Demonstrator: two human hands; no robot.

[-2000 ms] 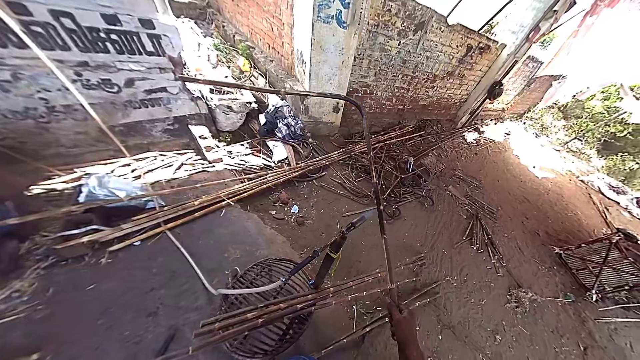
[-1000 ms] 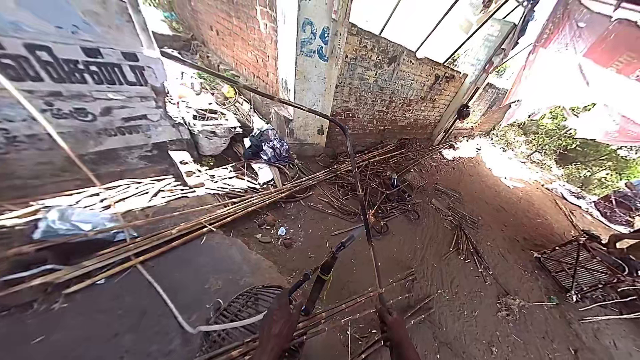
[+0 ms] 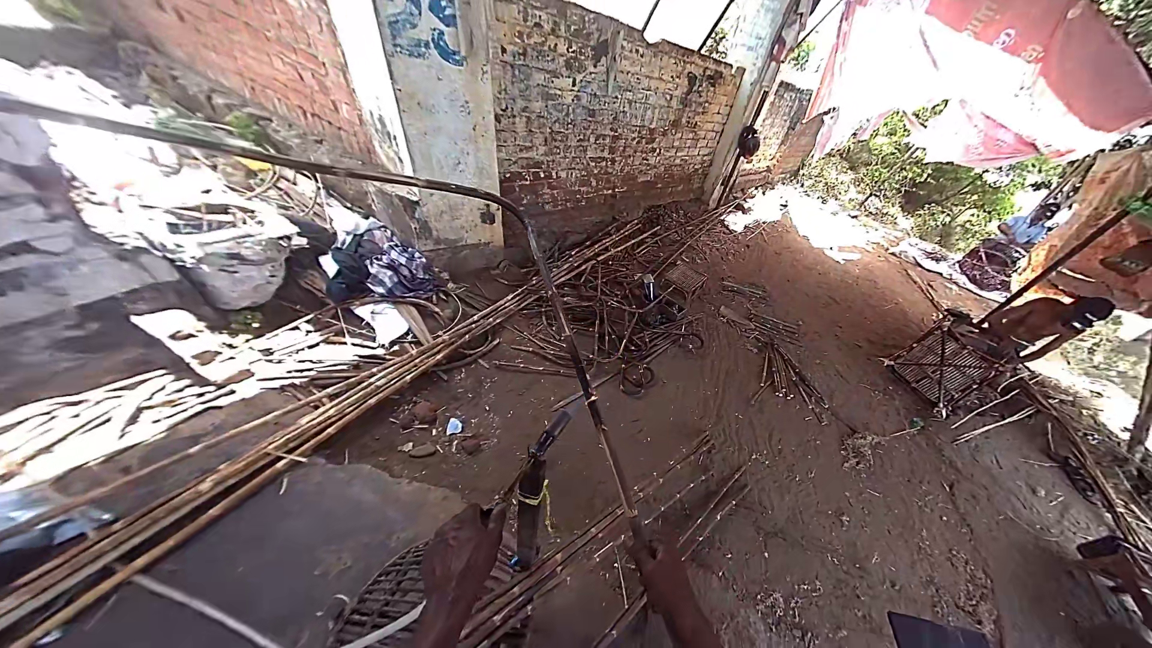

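Observation:
My right hand [image 3: 661,571] grips the lower end of a long, dark cane pole [image 3: 562,324], which rises and bends sharply to the far left. My left hand [image 3: 463,553], at lower centre, has its fingers closed at the rear of a dark torch-like tool [image 3: 547,436]; its slim tip points up and right, close to the pole. Just right of that hand stands a dark upright piece with a yellow tie [image 3: 533,495]. Below lie a round slatted basket-like piece [image 3: 391,594], partly hidden by my left hand, and several thin canes [image 3: 576,549].
Long canes [image 3: 360,387] cross the left side. A heap of bent canes [image 3: 603,315] lies before the brick wall [image 3: 603,117]. Cloth and sacks [image 3: 387,261] are left of it. At right, a person [image 3: 1053,319] is beside a square cane frame [image 3: 945,364].
My left hand, not visible two seconds ago, has come in from below to the tool. My right hand stays on the pole's lower end. The view has shifted to the right.

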